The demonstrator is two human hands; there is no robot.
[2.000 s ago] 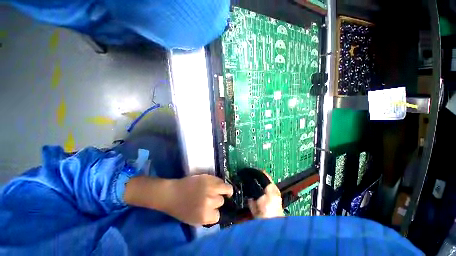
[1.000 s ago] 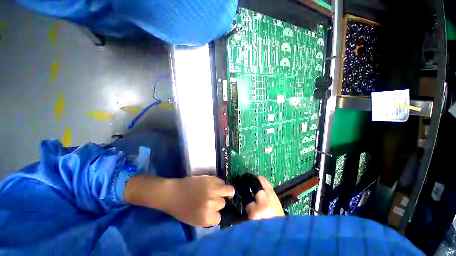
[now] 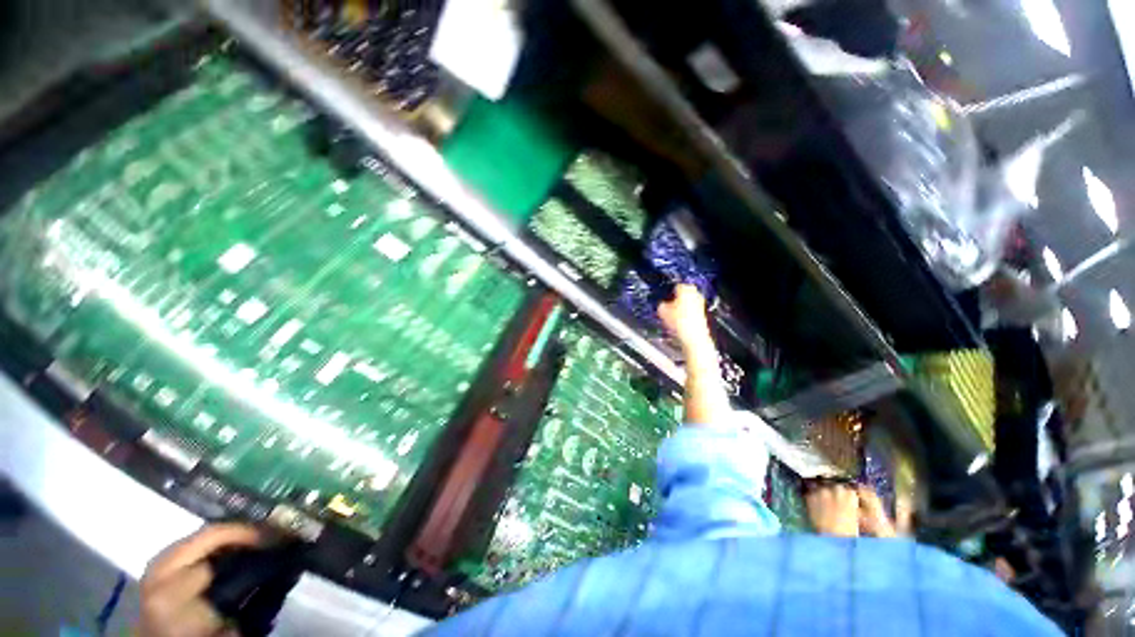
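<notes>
The view is blurred. A large green printed circuit board (image 3: 373,299) lies in its black carrier at the left. A reddish-brown crossbar (image 3: 461,479) separates it from a second green board (image 3: 591,454). My left hand (image 3: 205,579), with black-covered fingers, is curled at the carrier's near edge, lower left; whether it holds anything is hidden. My right hand (image 3: 685,311) is stretched over the metal rail, fingertips at the blue parts (image 3: 678,253) in a black bin. Its fingertips are hidden, so its grip cannot be told.
A metal rail (image 3: 467,205) runs between boards and bins. Pale green parts (image 3: 579,237) lie beside the blue ones. A dark shelf edge (image 3: 759,205) crosses above the bins. Another person's hands (image 3: 853,508) are at the right. A box of dark round parts is at the top.
The view has swung toward the bins. My right hand has left the board's near corner and reached out to the blue parts. My left hand now shows at the lower left, apart from it.
</notes>
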